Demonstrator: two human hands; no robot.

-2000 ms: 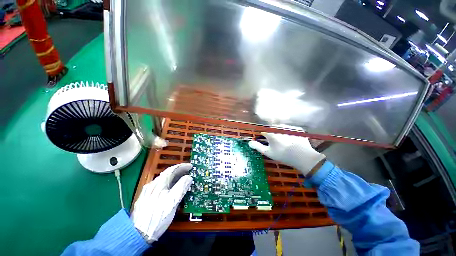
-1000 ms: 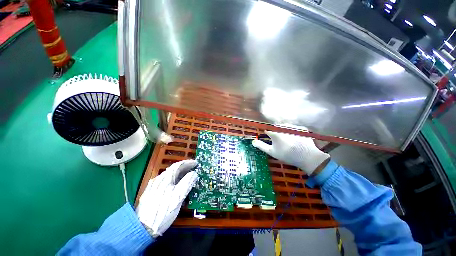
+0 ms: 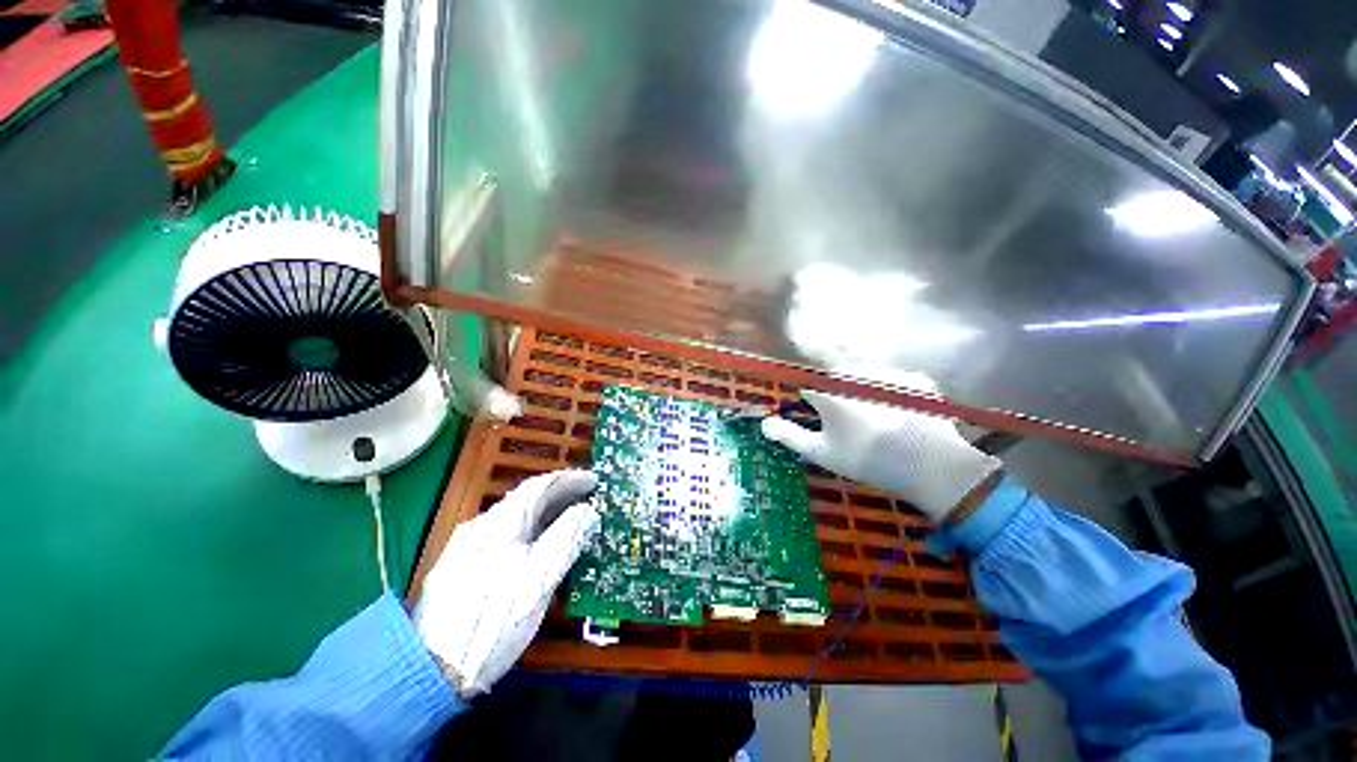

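Observation:
A green printed circuit board [image 3: 700, 514] lies flat on the orange-brown slotted grate [image 3: 878, 596], its white connectors on the near edge. My left hand [image 3: 514, 566], in a white glove, holds the board's left edge between thumb and fingers. My right hand [image 3: 878, 447], also gloved, is at the board's upper right corner, partly under the hood's lower edge. It is closed on a small tool with a dark and reddish handle [image 3: 793, 408], whose tip reaches over the board's top edge. The tool is mostly hidden by the hand, and its kind is unclear.
A transparent shield [image 3: 670, 164] slants over the back of the grate. A white desk fan [image 3: 305, 343] stands left on the green mat [image 3: 90, 491], its cable running toward me. A red-wrapped post [image 3: 167, 90] is at the upper left. A thin blue cord [image 3: 860, 603] crosses the grate's right front.
The whole view has shifted, so fan, shield and board appear farther right. Both hands keep about the same places at the board. The dark and reddish handle shows more clearly at my right hand.

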